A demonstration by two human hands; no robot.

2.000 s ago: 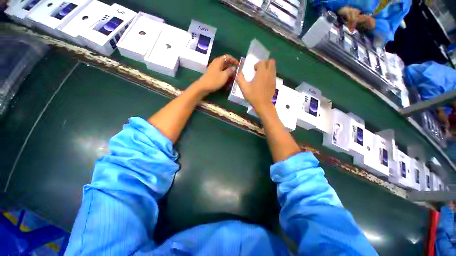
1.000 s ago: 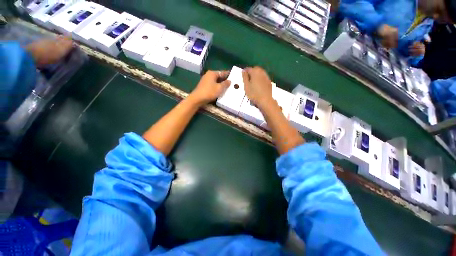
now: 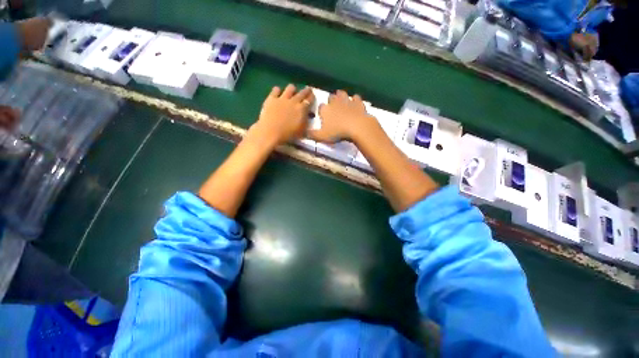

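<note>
A white box with a plain white top and a small dark round hole [image 3: 319,99] lies on the green belt in front of me, mostly hidden under my hands. My left hand [image 3: 286,114] lies over its left side, fingers spread and pointing away from me. My right hand [image 3: 341,117] lies over its right side, fingers slightly apart. Neither hand visibly grips anything; the fingertips' exact contact is partly hidden. A white box with a dark purple phone picture [image 3: 419,134] stands in the row to the right.
More white boxes [image 3: 225,59] line the belt at left and right. An open box holds a white coiled accessory [image 3: 472,170]. Clear blister trays [image 3: 52,140] lie at left beside another person's hand [image 3: 33,33]. Filled trays [image 3: 536,59] stand across the belt. A blue stool [image 3: 66,335] is below.
The raised white flap seen between my hands earlier is no longer visible. My hands have moved from the box's sides to lie over it. The left boxes have shifted left in view.
</note>
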